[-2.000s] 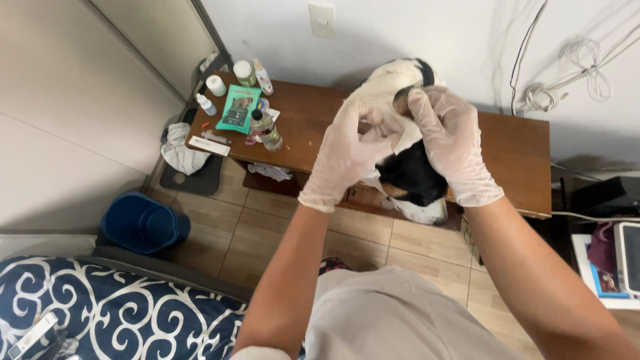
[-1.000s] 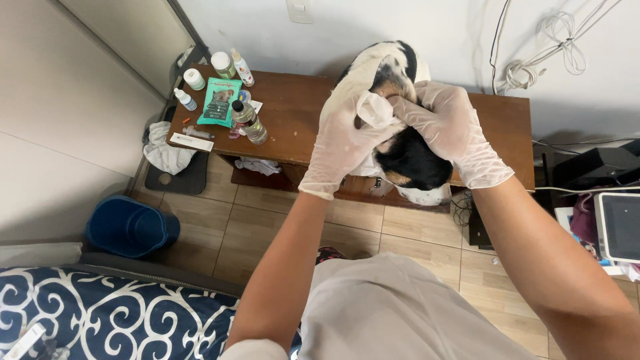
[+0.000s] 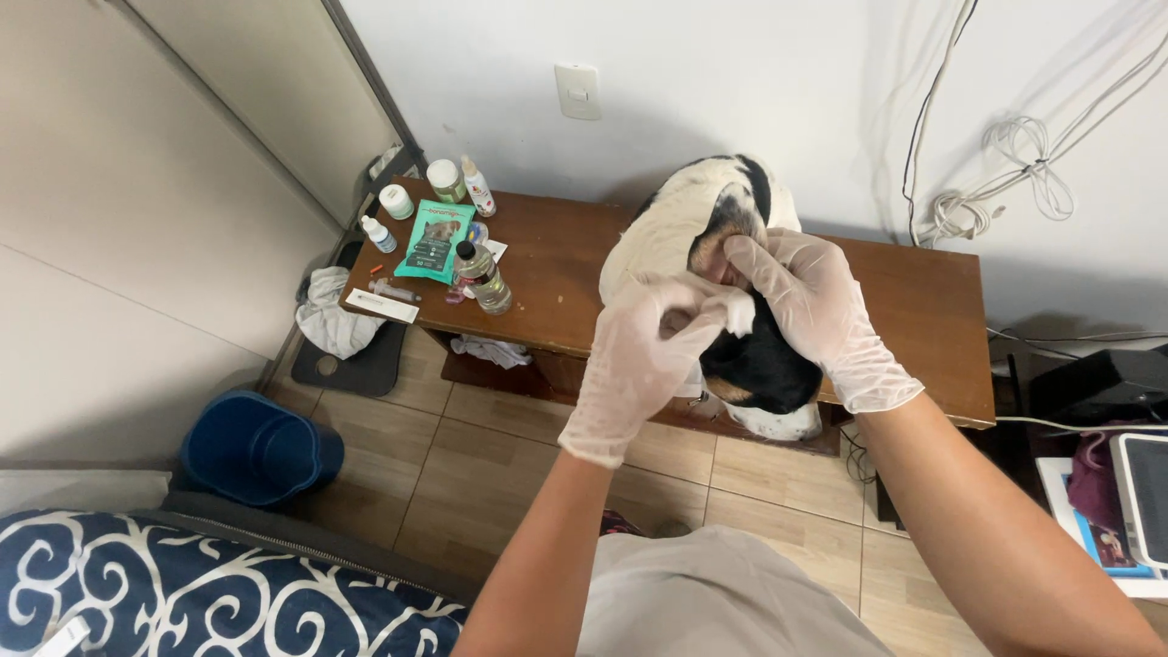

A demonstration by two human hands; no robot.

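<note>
A black, white and tan dog (image 3: pixel 766 365) is on the brown wooden bench (image 3: pixel 566 265), its head at the bench's front edge. My right hand (image 3: pixel 812 301), in a translucent glove, pinches the dog's ear (image 3: pixel 721 248), which is folded back so its pinkish inner side shows. My left hand (image 3: pixel 648 356), gloved too, holds a piece of white cotton (image 3: pixel 741 312) between thumb and fingers, just below the ear. Whether the cotton touches the dog cannot be told.
On the bench's left stand a clear bottle with a black cap (image 3: pixel 484 278), a green wipes packet (image 3: pixel 438 239), two jars, small bottles, a syringe (image 3: pixel 394 291) and a white strip (image 3: pixel 381 306). A blue bucket (image 3: pixel 265 447) is on the floor. Cables (image 3: pixel 1031 173) hang at right.
My left hand with the cotton has moved off the ear, down toward the dog's head. My right hand still holds the ear, whose inner side now shows more.
</note>
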